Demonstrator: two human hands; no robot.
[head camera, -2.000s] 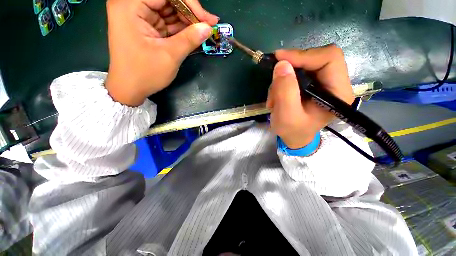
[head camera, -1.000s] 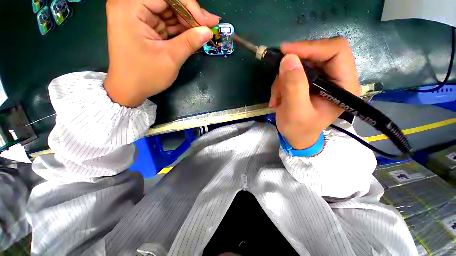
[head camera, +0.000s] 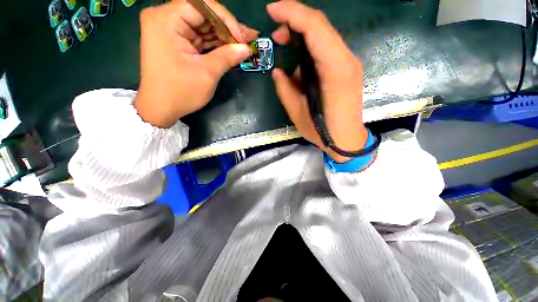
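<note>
A small circuit board (head camera: 265, 58) with a pale blue rim lies on the dark green mat, at my left fingertips. My left hand (head camera: 192, 59) holds brass tweezers (head camera: 213, 22), whose tips are at the board's left part. My right hand (head camera: 324, 74), with a blue wrist strap (head camera: 353, 160), is just right of the board. The black handle and cord of the soldering iron (head camera: 312, 97) run along its palm toward the wrist. The iron's tip is hidden or blurred by the dark mat.
Several similar boards (head camera: 82, 23) lie at the upper left. A white paper sheet (head camera: 7, 109) with one board is at the left edge, another sheet (head camera: 481, 12) at the upper right with a black cord. Blue stools and wrapped cartons (head camera: 492, 221) are below the bench edge.
My right hand has turned and moved left and up, swinging the iron's handle upright and its tip away from the board. My left hand and the board keep their relation; the view has shifted slightly.
</note>
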